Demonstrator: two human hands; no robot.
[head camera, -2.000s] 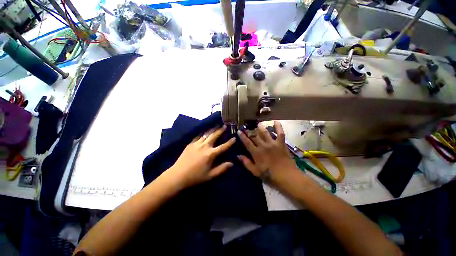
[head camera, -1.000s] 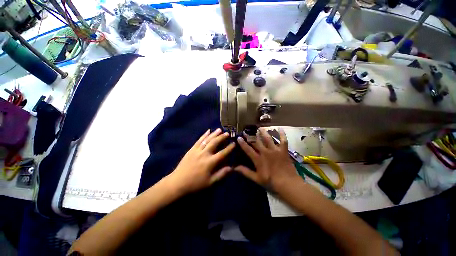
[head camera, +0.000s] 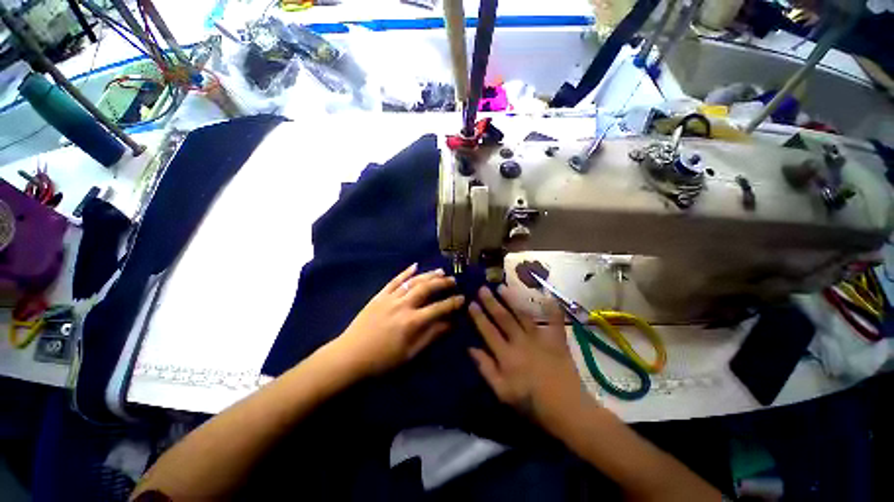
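Observation:
A navy garment panel lies flat under the needle end of the cream sewing machine and hangs over the table's front edge. My left hand lies on the cloth left of the presser foot, fingers together, pressing it. My right hand lies flat on the cloth just right of and below the foot, fingers slightly spread. Neither hand pinches the cloth visibly. White cloth shows below the table edge. Scissors with green and yellow handles lie right of my right hand.
A long navy and white strip curves along the table's left side. A purple machine stands far left, with a teal cone behind it. A black phone and spare scissors lie right. Plastic bags are heaped behind.
The navy panel has moved away from me past the needle and spread out on the left. Both hands have shifted slightly towards me, and the scissors are more uncovered.

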